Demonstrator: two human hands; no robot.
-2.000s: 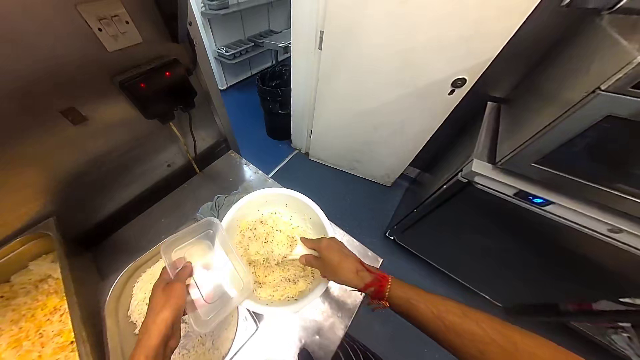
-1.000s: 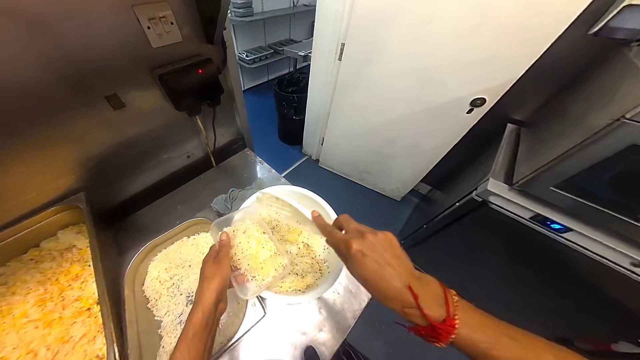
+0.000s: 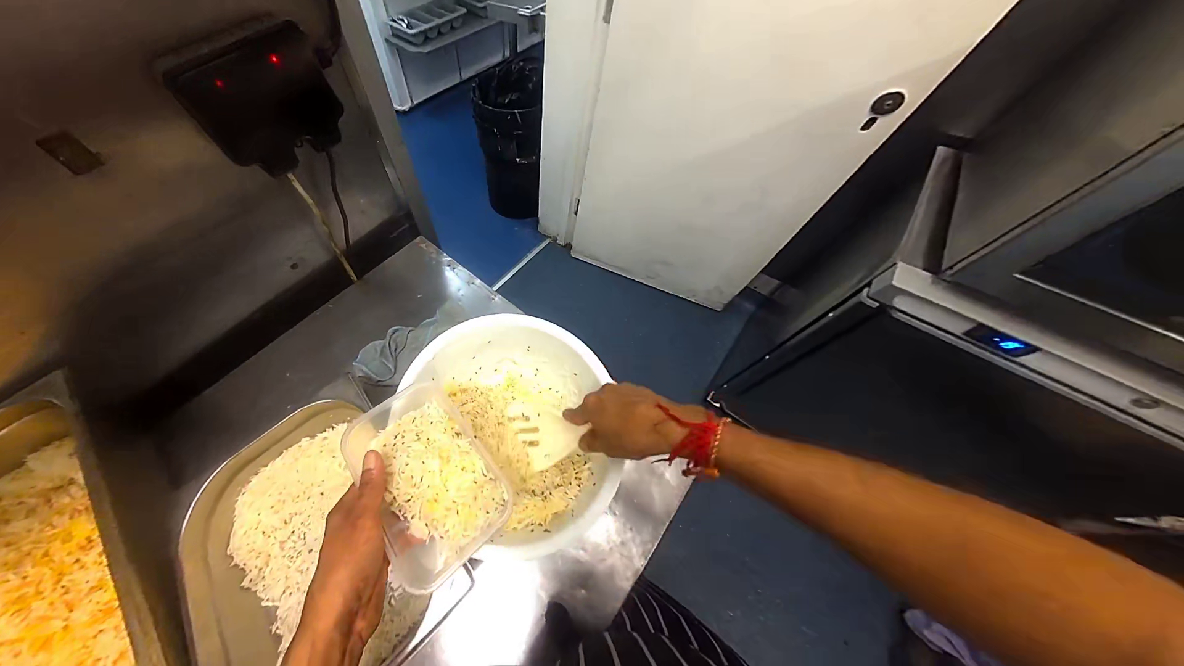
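Note:
My left hand (image 3: 356, 546) grips a clear plastic container (image 3: 427, 578) by its near left side, tilted at the rim of a round white tub (image 3: 597, 370). Seeded rice (image 3: 439, 472) fills much of the container. My right hand (image 3: 629, 421), with a red thread bracelet at the wrist, holds a slotted pale plastic spoon or spatula (image 3: 546, 435) inside the tub. Its head rests on the yellowish rice with dark seeds (image 3: 546, 495) there. Left of the tub, a metal tray (image 3: 208, 555) of white rice (image 3: 301, 499) lies partly behind my left hand.
A deep metal pan (image 3: 111, 536) of orange and white rice stands at far left. A grey cloth (image 3: 393, 353) lies behind the tub on the steel counter (image 3: 444, 287). Beyond are a black bin (image 3: 509, 139) and a white door (image 3: 731, 139); an appliance (image 3: 1008, 342) with a blue display is at right.
Two seconds ago the container held little or no rice; it now holds a heap. Since one second ago, the spoon has moved from above the container down into the rice in the tub.

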